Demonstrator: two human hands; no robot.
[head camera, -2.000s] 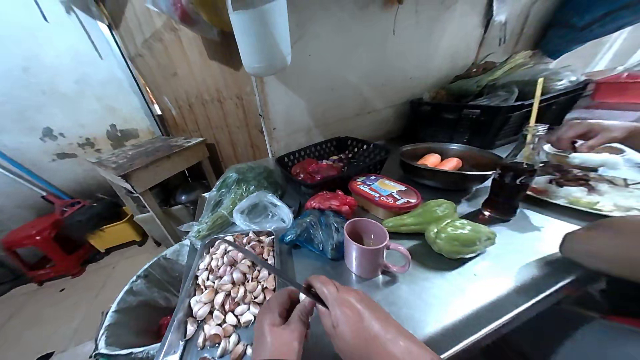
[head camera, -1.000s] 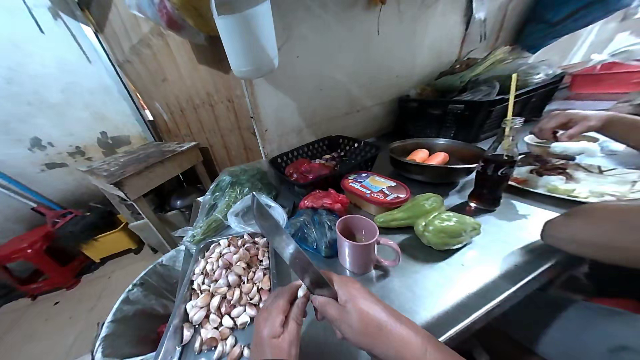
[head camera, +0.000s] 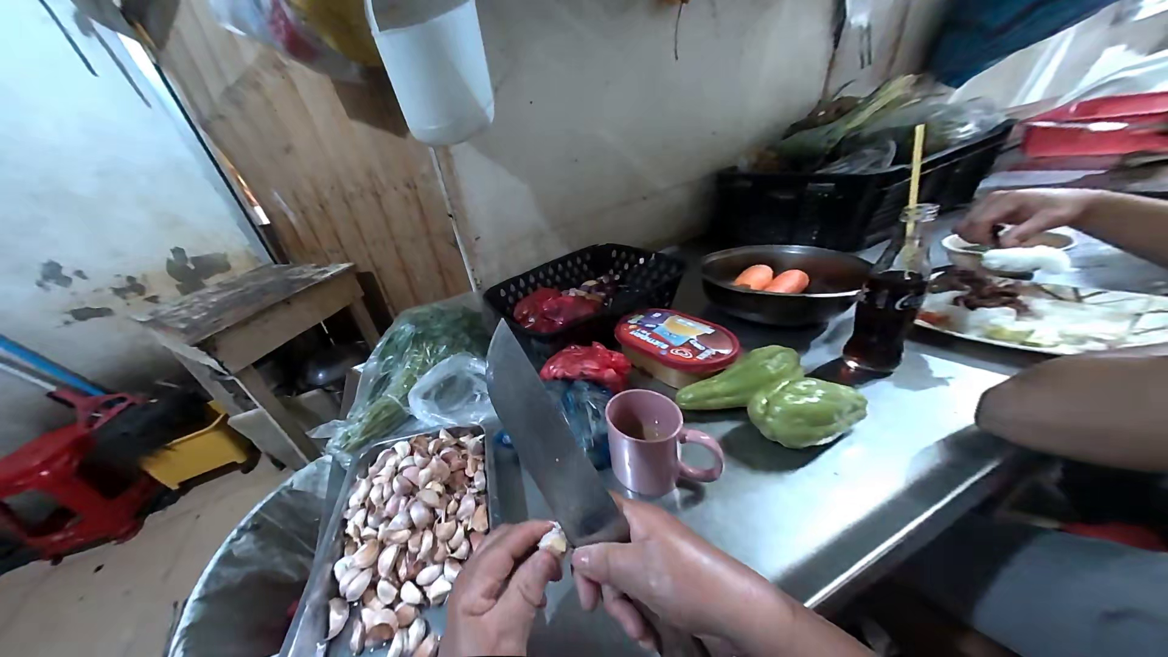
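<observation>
My left hand (head camera: 502, 584) pinches a garlic clove (head camera: 553, 540) between thumb and fingertips. Against the clove lies the lower edge of a broad kitchen knife (head camera: 547, 438), its tip pointing up and left, held in my right hand (head camera: 657, 575). The right handle end is hidden by the fingers. A metal tray (head camera: 315, 584) of unpeeled garlic cloves (head camera: 411, 520) sits left of my hands. Just beyond the knife stands a pink mug (head camera: 646, 447), with a blue plastic bag (head camera: 584, 415) behind the blade.
Green chayotes (head camera: 803, 411), a red-lidded tub (head camera: 677, 341), a glass bottle (head camera: 883, 315) with a straw and a pan (head camera: 785, 306) of carrots stand farther back. A black basket (head camera: 584, 269) is near the wall. At right, another person's hand (head camera: 1022, 214) is over a bowl. A lined bin (head camera: 251, 557) is at lower left.
The knife blade has turned from lying slanted left to a steeper, broader-facing angle over the past two seconds. The other person's hand has shifted over the bowl.
</observation>
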